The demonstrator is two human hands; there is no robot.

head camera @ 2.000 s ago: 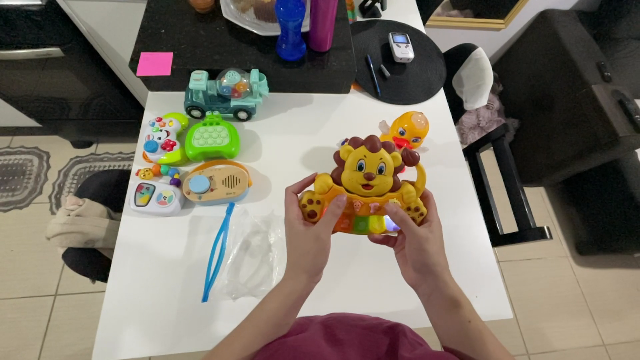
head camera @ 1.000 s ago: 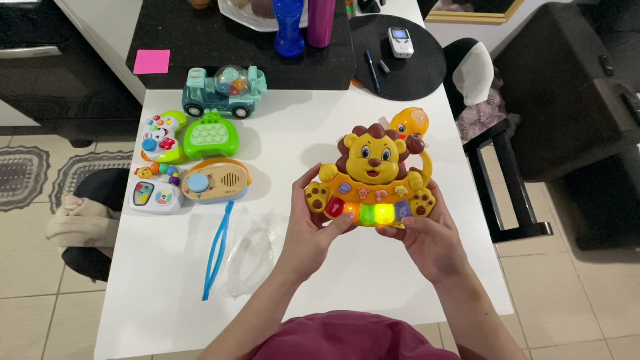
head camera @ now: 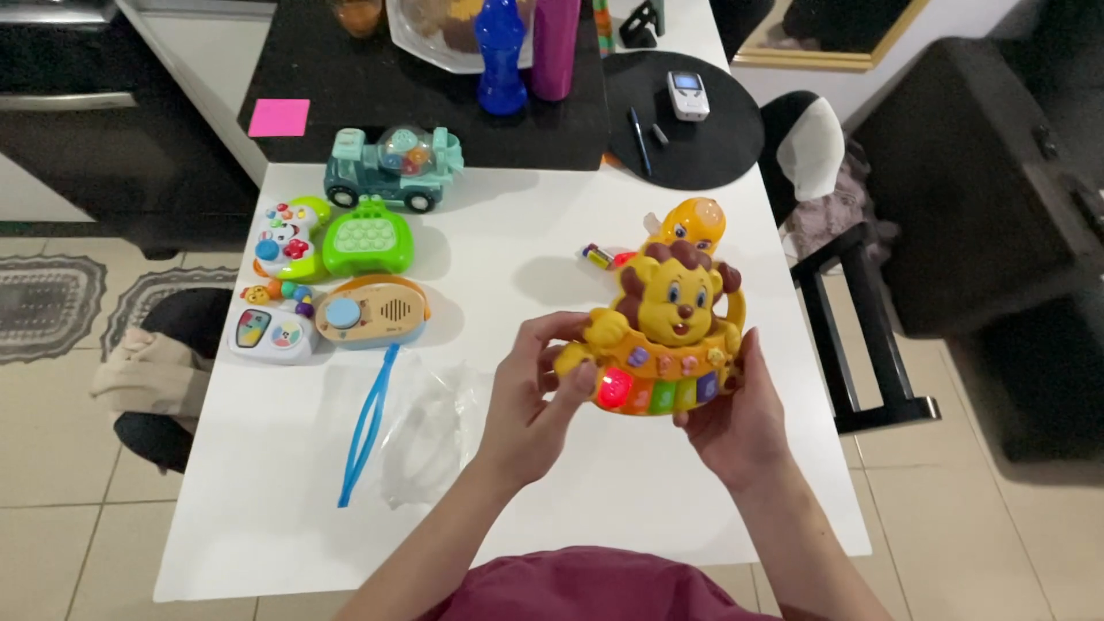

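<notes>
Both hands hold a yellow and orange lion toy piano (head camera: 677,336) above the white table. My left hand (head camera: 539,405) grips its left side, the thumb by the lit red key. On the toy's right side is my right hand (head camera: 733,418), with fingers partly hidden behind and under it. Just behind the lion stands an orange duck-like toy (head camera: 697,220), partly covered by it. A small colorful cylinder, perhaps a battery (head camera: 597,256), lies left of the duck-like toy.
At left are a teal toy truck (head camera: 388,172), a green pop-it toy (head camera: 369,241), a wooden-look toy radio (head camera: 375,312), a white toy (head camera: 274,335), a blue strap (head camera: 369,423) and a clear plastic bag (head camera: 427,431). Bottles (head camera: 502,60) stand on the black counter.
The lion toy has turned and tilted in my hands. Its red key is lit now, where a yellow-green key glowed a second ago. A small cylinder now shows beside the duck-like toy.
</notes>
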